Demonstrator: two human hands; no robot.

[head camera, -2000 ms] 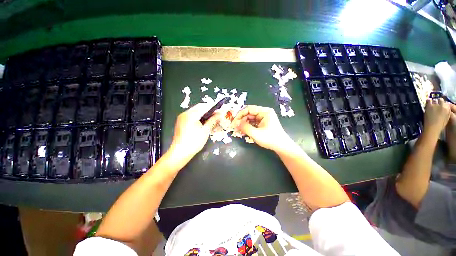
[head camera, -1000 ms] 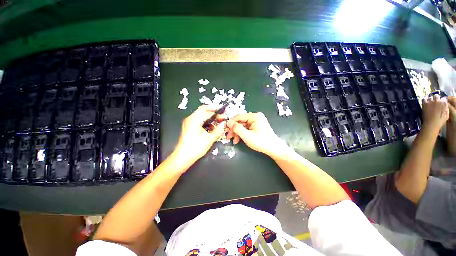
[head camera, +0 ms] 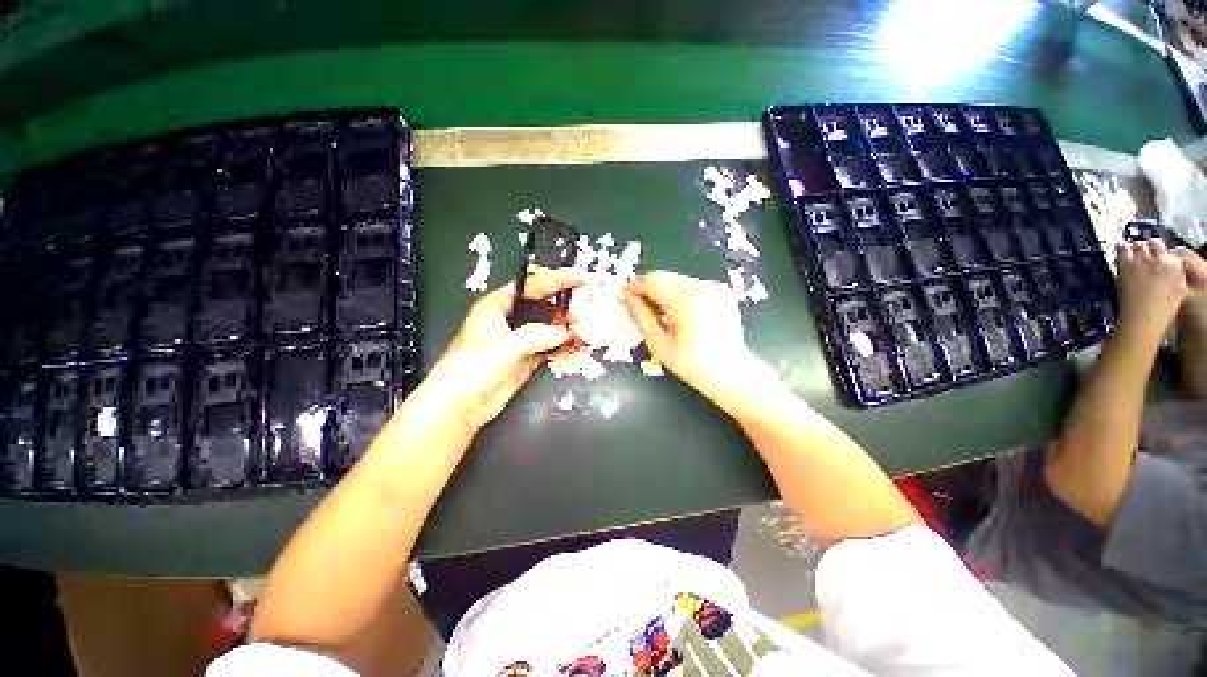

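Note:
My left hand (head camera: 492,355) holds a black plastic housing (head camera: 547,254) upright between thumb and fingers, with a small reddish patch near its lower end. My right hand (head camera: 682,324) is at the right side of the central pile of small pale pieces (head camera: 606,324), its thumb and fingertips close together. Whether a piece is between those fingertips cannot be told. The left blister tray (head camera: 408,251) has rows of pockets, most with black housings. A second scatter of small pale pieces (head camera: 739,238) lies beside the right blister tray (head camera: 810,284).
A pale edging strip (head camera: 569,144) runs behind the pile, with a green belt (head camera: 582,82) beyond. At the right, a neighbouring worker's hands (head camera: 1149,280) hold a small dark item near more pale pieces (head camera: 1105,212) and a clear plastic bag (head camera: 1174,185).
My left hand has turned the housing from slanted to upright, its face now showing. My right hand has moved apart from the left, to the pile's right side.

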